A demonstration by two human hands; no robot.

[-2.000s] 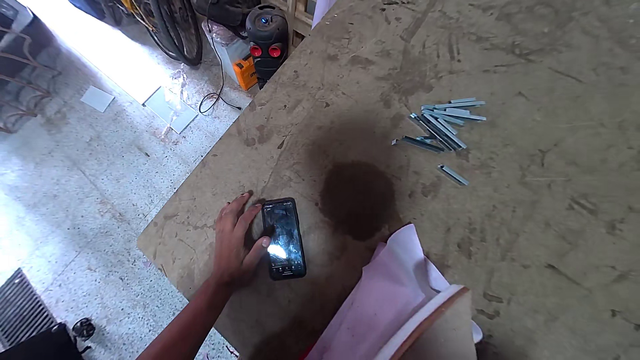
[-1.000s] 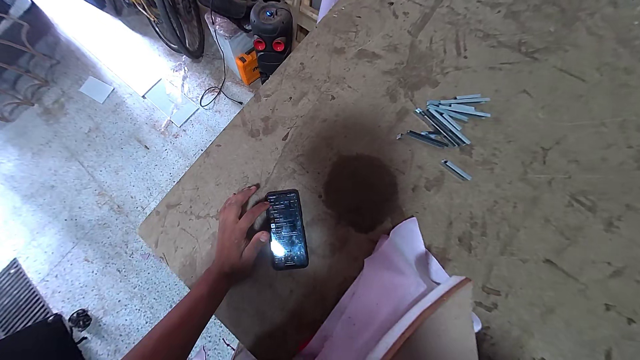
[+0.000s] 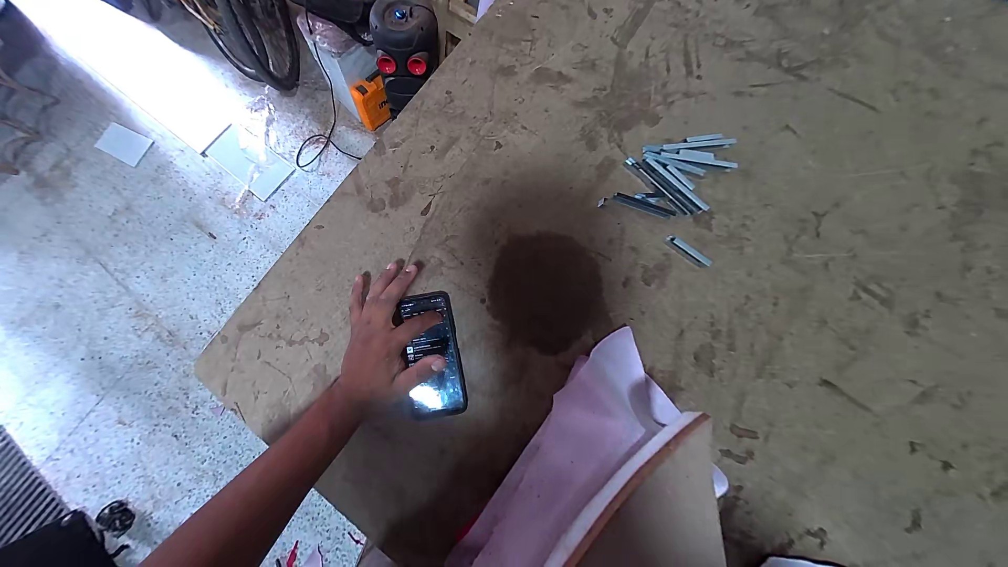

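Note:
My left hand rests on the worn brown table, its fingers apart. Its index finger and thumb lie over the lit screen of a black smartphone, while the other fingertips reach past the phone's upper left corner. The phone lies flat, screen up. To its right, a pink cloth drapes beside a pale curved panel with a brown edge. A loose pile of staple strips lies farther up, with a single strip just below it. My right hand is out of view.
The table edge runs diagonally at the left, with a corner near the hand. Beyond it on the tiled floor are a black device with two red round parts, an orange case, a black cable, bicycle wheels and white tiles.
My left hand has shifted farther over the phone, with index finger and thumb now across the screen. The display has changed. The staple strips and cloth lie as before.

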